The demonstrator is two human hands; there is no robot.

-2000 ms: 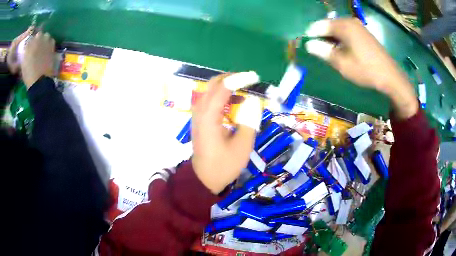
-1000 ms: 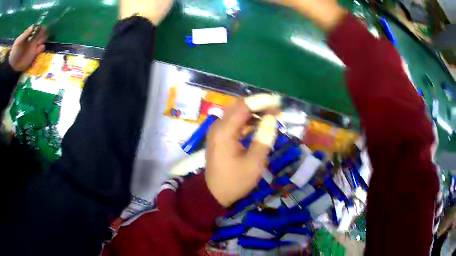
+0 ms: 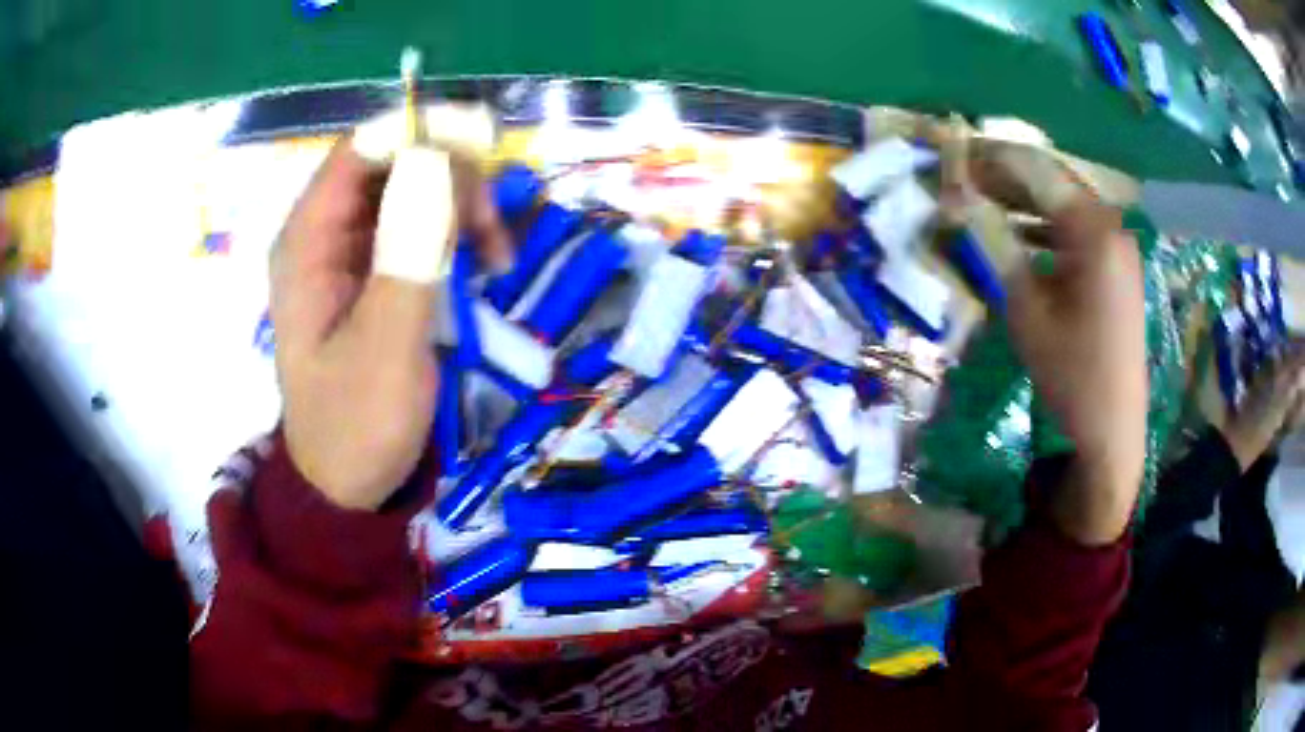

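My left hand (image 3: 351, 329), with off-white sleeves on its fingertips, pinches thin battery leads (image 3: 411, 112). A tiny pale plug stands up above the fingers. Whether a cell hangs behind this hand cannot be told. My right hand (image 3: 1081, 308) is blurred, at the right end of the pile beside the green circuit boards (image 3: 980, 408); what its fingertips hold, if anything, cannot be told. Many blue battery cells (image 3: 608, 493), several with white rectangles and thin wires, lie heaped between my hands. More green board pieces (image 3: 837, 543) lie at the pile's lower right.
The green belt (image 3: 644, 43) runs across the top, with blue cells (image 3: 1103, 52) at its far right. White sheets (image 3: 158, 186) lie at left. A dark sleeve (image 3: 72, 572) is at lower left. Another person's hand (image 3: 1262, 408) is at the right edge, near blue cells.
My right hand has come back from over the belt to the right end of the pile. My left hand now shows a plug upright above its fingers. The view has shifted right; the neighbour's arm has left the belt.
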